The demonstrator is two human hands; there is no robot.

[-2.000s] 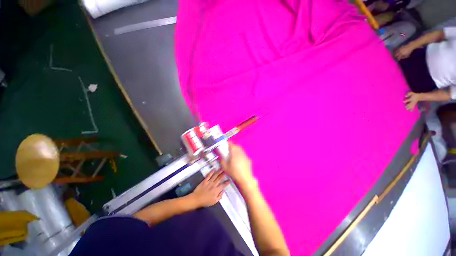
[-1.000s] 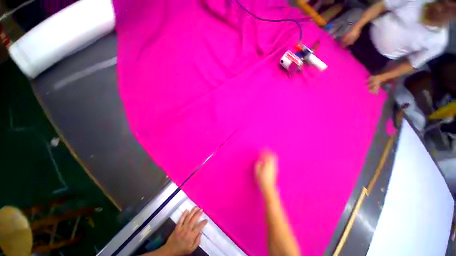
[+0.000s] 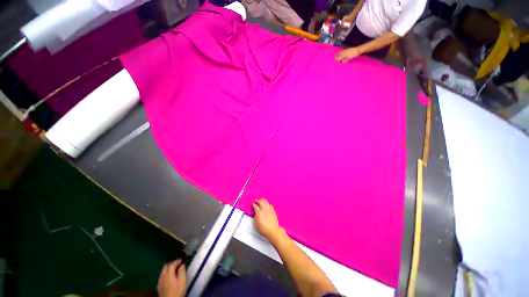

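The bright pink fabric (image 3: pixel 336 151) covers much of the table, smooth at right and bunched in folds at far left. The cutting rail (image 3: pixel 216 246) runs from the near edge under the fabric; a thin dark line continues across the cloth. My right hand (image 3: pixel 265 218) lies at the fabric's near edge, just right of the rail, fingers bent; whether it pinches the cloth is unclear. My left hand (image 3: pixel 173 279) is low beside the rail's near end, partly cut off, its hold unclear. White paper (image 3: pixel 348 278) shows under the near fabric edge. The red-and-silver end cutter (image 3: pixel 329 29) is at the far side.
A person in a light shirt (image 3: pixel 390 17) stands at the far side, one hand on the fabric edge. Yellow-tan rulers (image 3: pixel 416 232) lie right of the fabric, beside large white sheets (image 3: pixel 487 180). A thick white roll (image 3: pixel 95 113) lies at the left table edge.
The cutter has moved from the near side across the fabric to the far edge. My right hand has come back to the near edge; my left has moved down beside the rail. The view has shifted.
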